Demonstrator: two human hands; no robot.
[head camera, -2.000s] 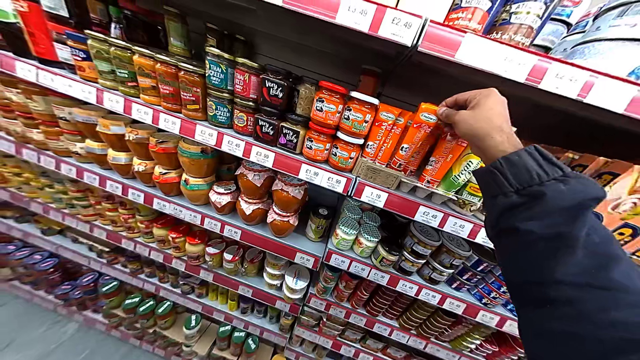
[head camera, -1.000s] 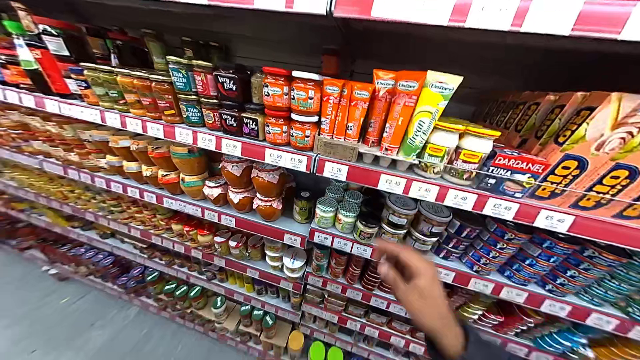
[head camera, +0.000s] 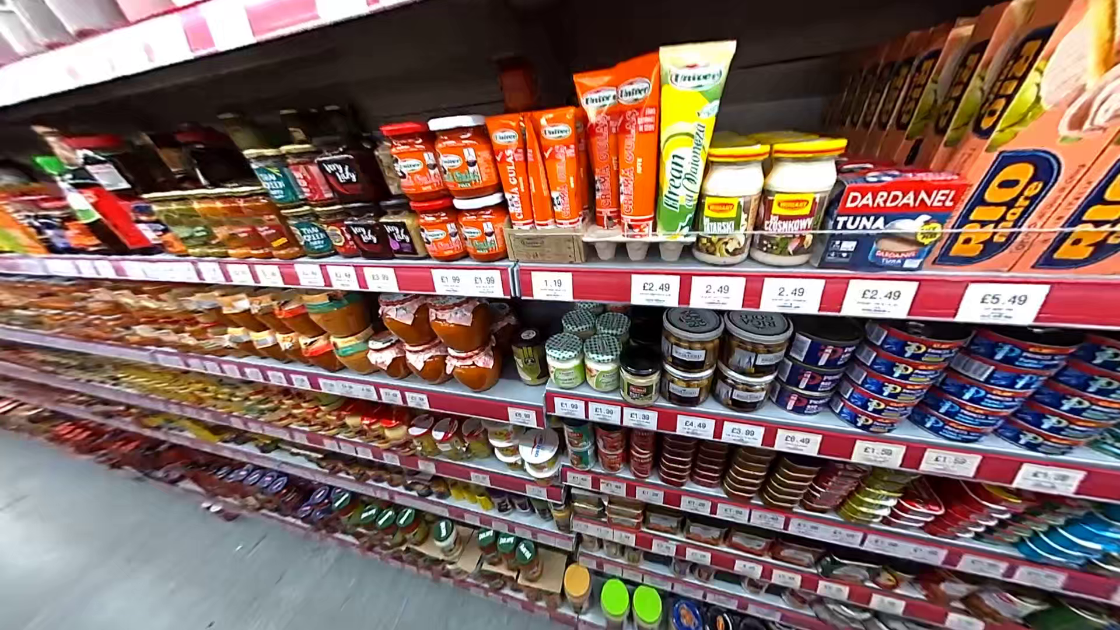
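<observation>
Neither my left hand nor my right hand shows in the head view. Orange squeeze tubes (head camera: 636, 144) and a yellow-green squeeze tube (head camera: 691, 140) stand upright in a holder with round cups on the upper shelf. More orange tubes (head camera: 560, 166) stand just left of them in a cardboard tray (head camera: 547, 246). Farther left are stacked orange jars with red and white lids (head camera: 468, 157). White jars with yellow lids (head camera: 798, 201) stand right of the green tube, beside a Dardanel tuna pack (head camera: 897, 214).
Large Rio Mare boxes (head camera: 1006, 184) fill the upper right. Below, shelves hold stacked blue cans (head camera: 906, 372), jars with green checked lids (head camera: 602, 360) and honey-coloured jars with cloth-like covers (head camera: 459, 325). A red shelf edge with price labels (head camera: 840, 296) runs across. Grey floor (head camera: 131, 534) lies lower left.
Two seconds ago a hand was at the orange tubes; one second ago it was lower, in front of the shelves, apart from them. Now it is out of view.
</observation>
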